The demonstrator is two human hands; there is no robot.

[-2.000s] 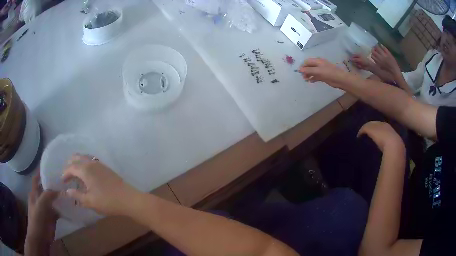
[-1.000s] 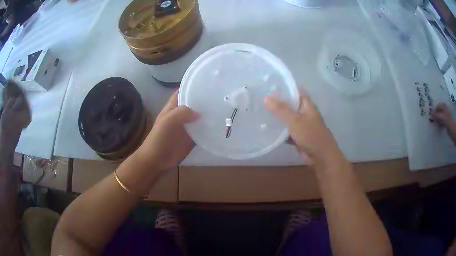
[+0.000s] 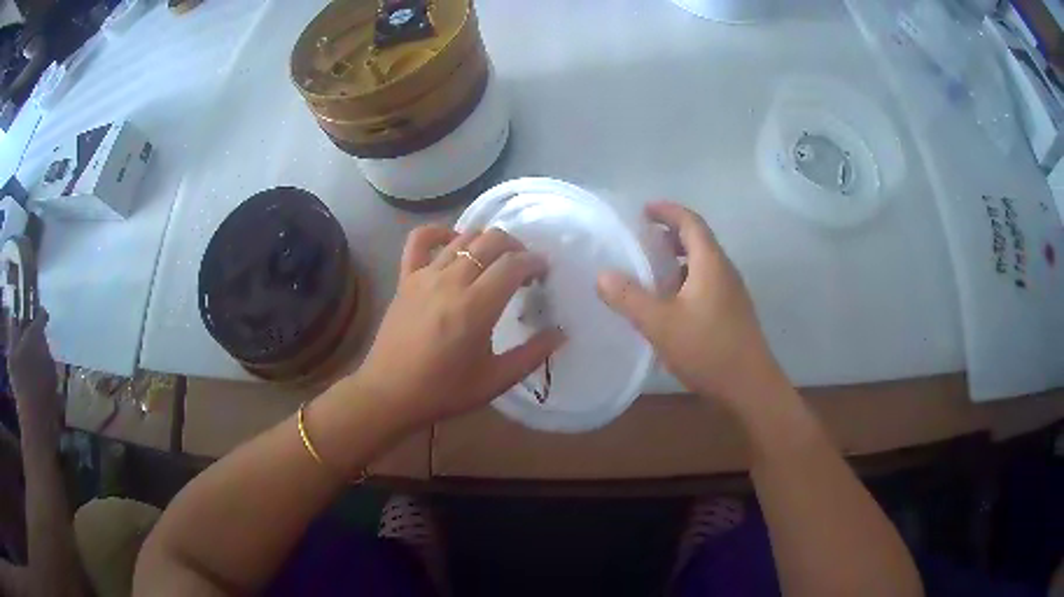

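Observation:
A round white housing (image 3: 583,332) is in front of me near the table's front edge, its inside facing up. Thin dark and red lead wires (image 3: 544,379) lie in its middle. My left hand (image 3: 461,309) reaches over the housing's left side, thumb and fingers around the centre part, which they partly hide. I cannot tell if the fingers touch it. My right hand (image 3: 677,297) holds the housing's right rim, thumb inside and fingers outside.
A tan base shell (image 3: 373,88) with a black cooling fan (image 3: 405,20) sits on a white drum at the back left. A dark base shell (image 3: 274,274) is left. A white housing (image 3: 831,163) and small fittings (image 3: 1013,239) are right. A product box (image 3: 99,169) is far left.
The head view has swung from the right side to the front. Since one second ago, my left hand has left the rim and moved over the housing's centre. The housing is lower in view.

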